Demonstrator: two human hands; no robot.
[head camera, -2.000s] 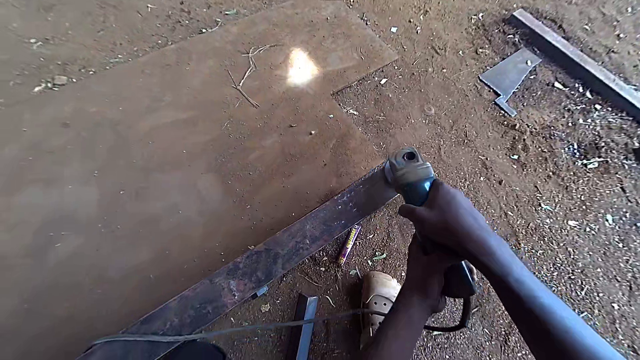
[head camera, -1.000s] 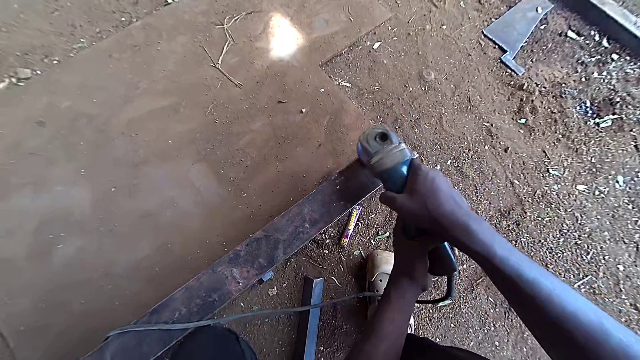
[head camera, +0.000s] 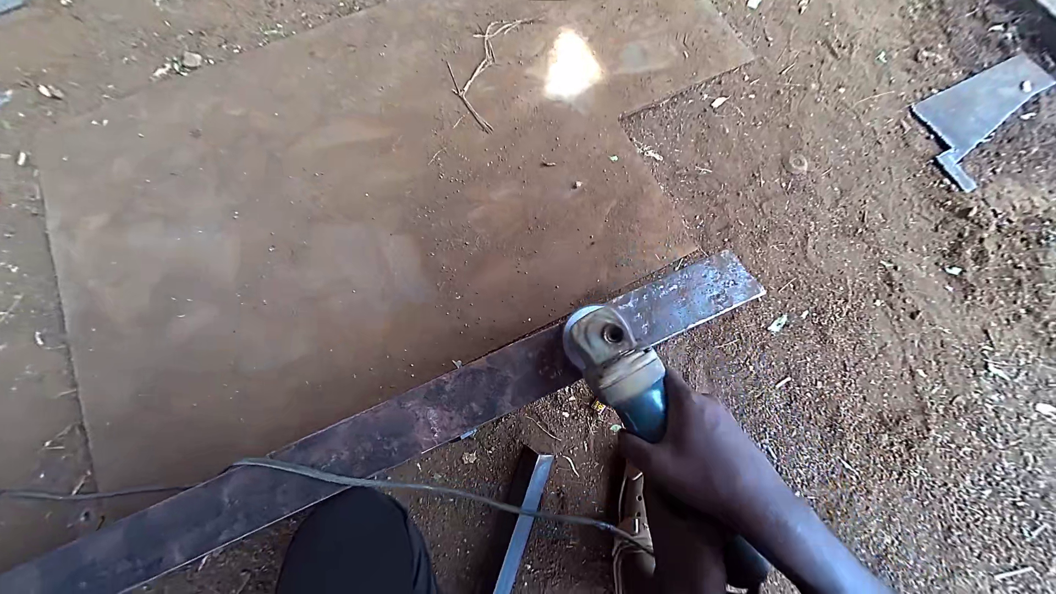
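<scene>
An angle grinder (head camera: 619, 363) with a teal body rests its head over a long flat steel bar (head camera: 412, 421). My right hand (head camera: 709, 454) grips the body just behind the metal gear head. Lower down, my left hand (head camera: 685, 536) is around the rear part of the tool, mostly hidden by the right hand and wrist. The grinder's disc lies at the bar's surface, short of its right end, where the metal looks brighter. Beneath the bar's upper edge is a large brown sheet of metal (head camera: 247, 272).
A power cord (head camera: 429, 488) crosses the bar toward my hands. A short metal bar (head camera: 525, 520) lies between my knee and a shoe (head camera: 634, 520). Bent twigs (head camera: 487, 58) lie on the sheet. An offcut of sheet metal (head camera: 973, 107) lies on the dirt at upper right.
The grinder, held by both hands, has moved from the bar's right end leftward along it, and the bright end now shows. The view has shifted.
</scene>
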